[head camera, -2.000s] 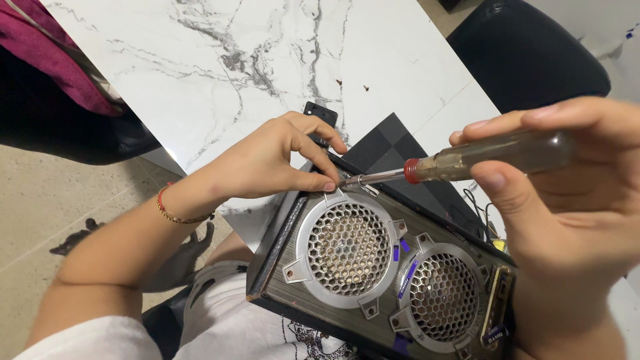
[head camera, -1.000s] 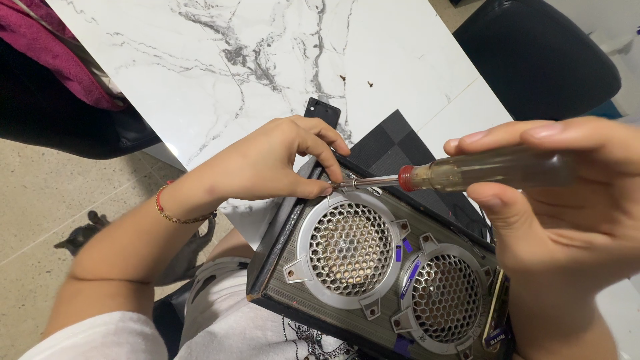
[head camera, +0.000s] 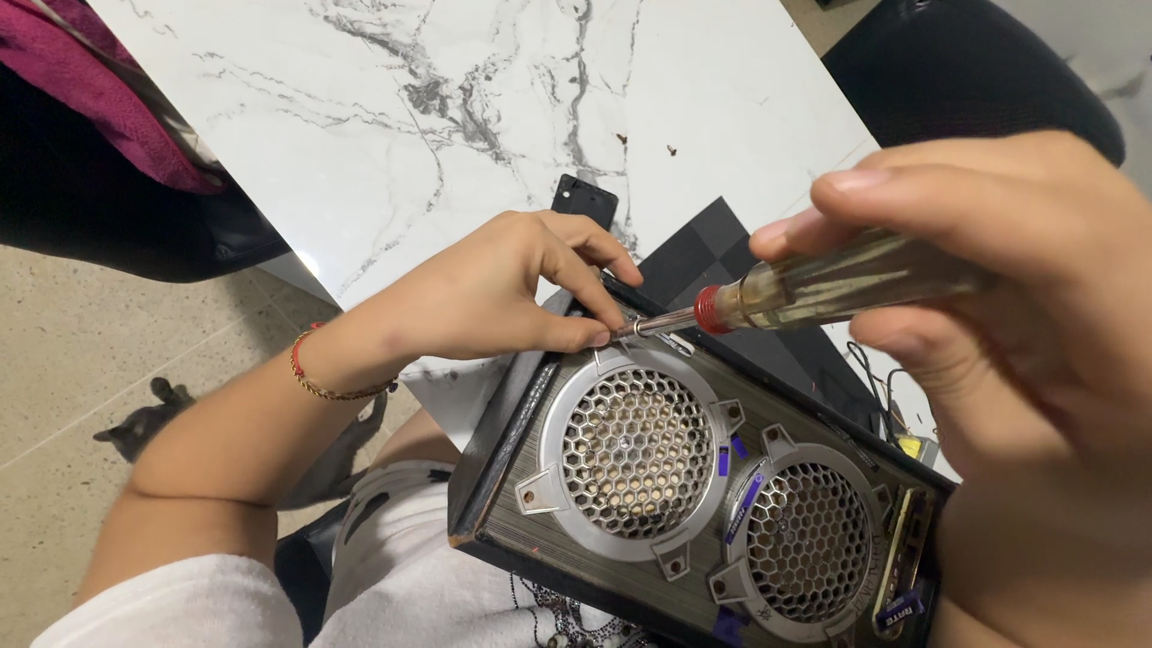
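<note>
A black speaker box (head camera: 540, 531) with two round silver grilles (head camera: 639, 454) (head camera: 810, 540) lies tilted against the lap. My right hand (head camera: 1017, 297) holds a screwdriver (head camera: 810, 283) by its translucent handle with a red collar. The shaft slants down to the speaker's upper edge, near the mounting tab of the larger grille. There my left hand (head camera: 513, 288) pinches at the screwdriver's tip with thumb and index finger; whether a screw is between them is hidden.
The white marble-patterned table (head camera: 504, 108) bears two small screws (head camera: 671, 150), a black plastic piece (head camera: 585, 200) and a dark flat panel (head camera: 711, 243). Thin wires (head camera: 882, 387) lie at the right. Black chairs (head camera: 972, 72) flank the table. A grey cat (head camera: 144, 427) is on the floor.
The fingers of my right hand have shifted on the screwdriver handle. My left hand stays at the tip. The cat on the floor has moved a little.
</note>
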